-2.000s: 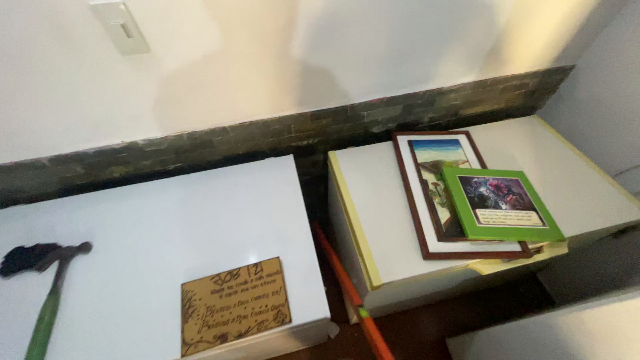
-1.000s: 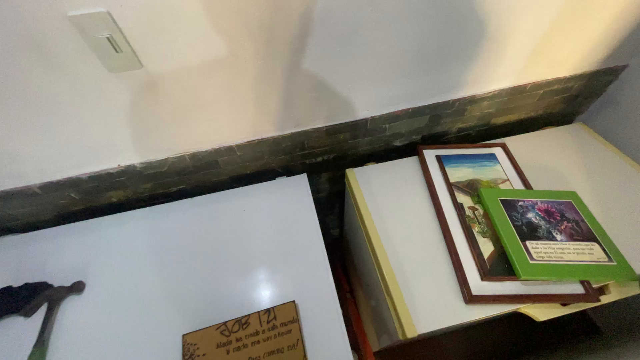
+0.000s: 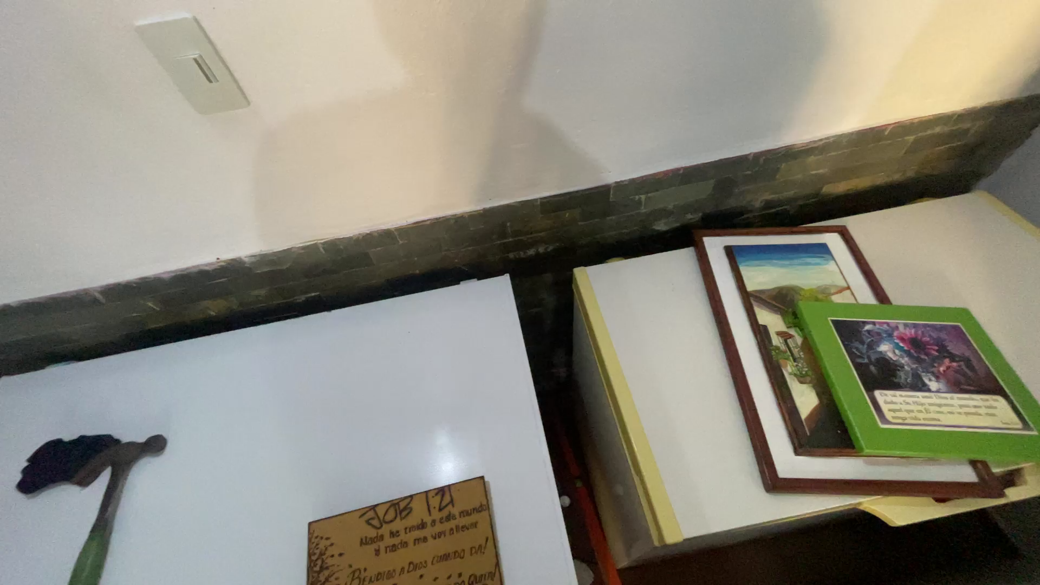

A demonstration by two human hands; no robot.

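Neither of my hands is in view. On the white cabinet top (image 3: pixel 325 406) at the left lies a hammer (image 3: pixel 114 487) with a green handle, its head touching a dark, crumpled item (image 3: pixel 65 463). A brown plaque with handwriting (image 3: pixel 406 536) lies near that top's right front edge, its lower part cut off by the frame. On the right-hand white unit (image 3: pixel 658 366), a green-edged floral picture with writing (image 3: pixel 926 439) overlaps a dark-framed landscape painting (image 3: pixel 796 284). Both rest on a larger brown-framed white panel (image 3: pixel 731 422).
A dark gap with a red-orange bar (image 3: pixel 597 528) separates the two units. The right unit has yellow edging (image 3: pixel 626 406). Behind both runs a dark stone-tile strip (image 3: pixel 487 236) along a pale wall bearing a light switch (image 3: pixel 195 65). Shadows fall across the wall.
Only the view has plainly shifted; the hammer, plaque and pictures lie as before. No hand shows in any frame.
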